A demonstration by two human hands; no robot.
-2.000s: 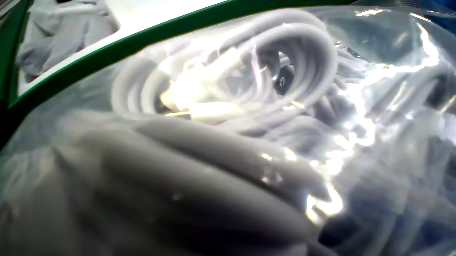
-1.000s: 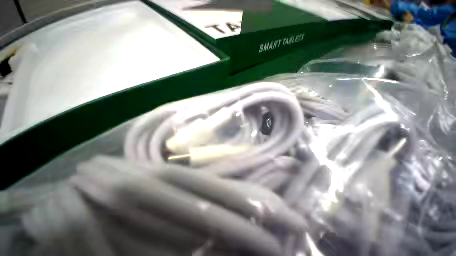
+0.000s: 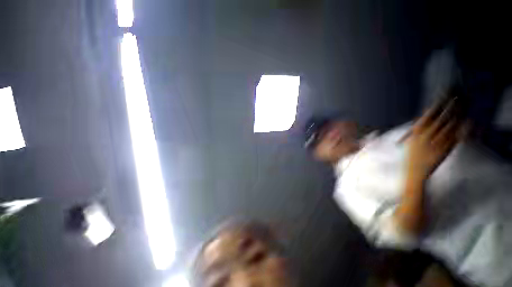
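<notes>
Neither my left hand nor my right hand can be made out in the blurred head view. No cables, bags or boxes can be recognised. What lies nearest is a person's head (image 3: 241, 260), cut off by the bottom edge. A second person in a white top (image 3: 370, 188) is at the right, tilted in the picture. A raised bare hand (image 3: 432, 137) and forearm show in front of that white top and appear to be that person's.
A long bright ceiling tube light (image 3: 143, 146) runs down the left half. A bright square light (image 3: 277, 103) is near the middle, and others show at the left. The ceiling is dark grey. A blurred green patch (image 3: 8, 238) is at the lower left edge.
The view has swung from the bagged white cables and green boxes up to the ceiling lights and two people. The cables and boxes are out of view.
</notes>
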